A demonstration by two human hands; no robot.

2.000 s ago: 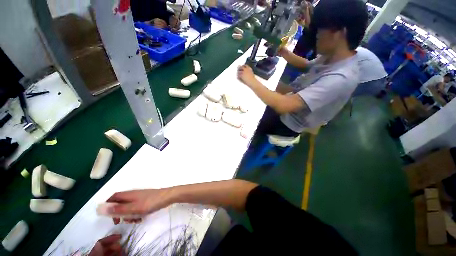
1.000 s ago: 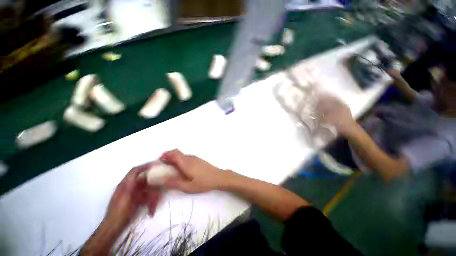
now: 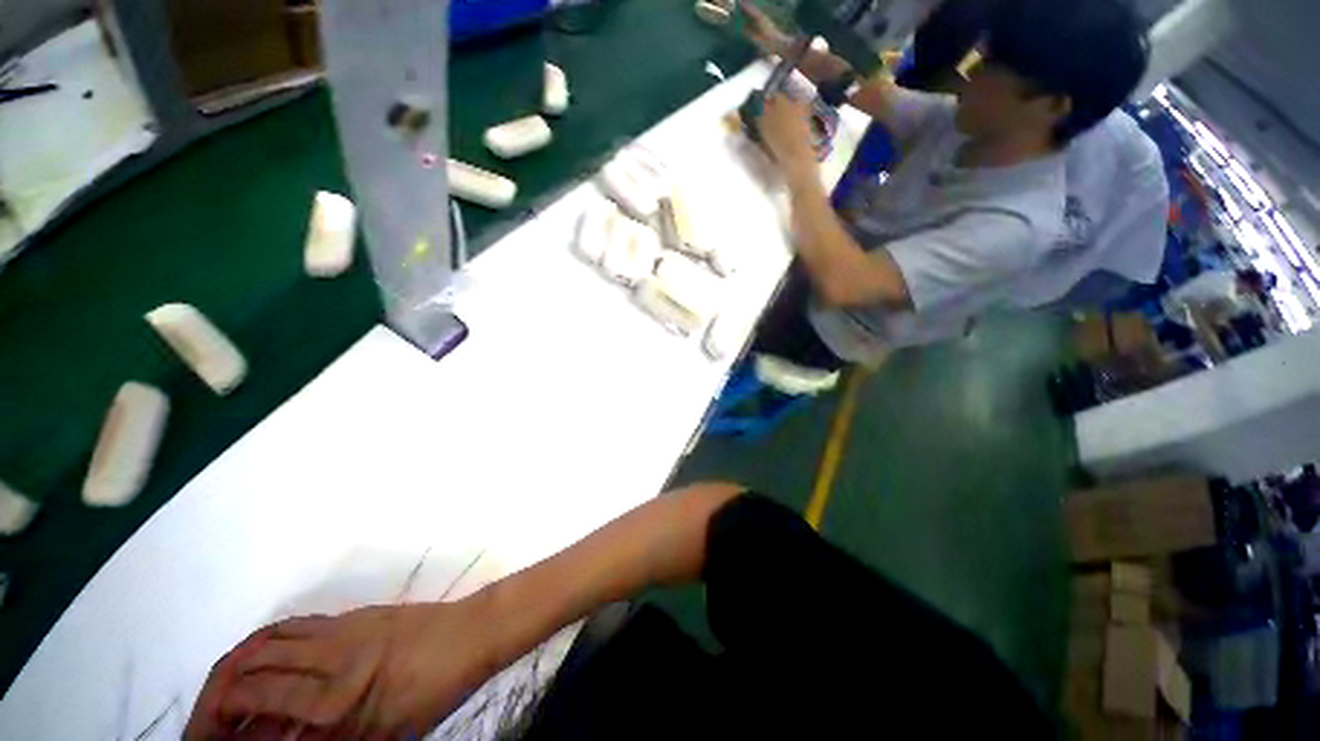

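My right hand (image 3: pixel 326 673) is low at the left on the white bench (image 3: pixel 434 478), back of the hand up and fingers curled. Its fingertips and palm are hidden, so I cannot tell whether it holds anything. My left hand is not in view. White-cream plastic housings lie scattered on the green belt beyond the bench, among them one lying at an angle (image 3: pixel 128 445), one behind it (image 3: pixel 197 346) and one near the post (image 3: pixel 330 233). A group of several housings (image 3: pixel 673 297) lies farther along the bench, beside the neighbouring worker.
A grey metal post (image 3: pixel 391 159) stands at the bench's belt-side edge. A worker (image 3: pixel 941 217) sits at the right, hands at a dark bench device (image 3: pixel 789 116). Brown cardboard boxes (image 3: pixel 1144 521) stand at the far right. A blue crate (image 3: pixel 495 15) shows at the top.
One second ago both my hands held a white housing over the bench. Now my left hand is out of the picture and my right hand is lower. The view has turned right.
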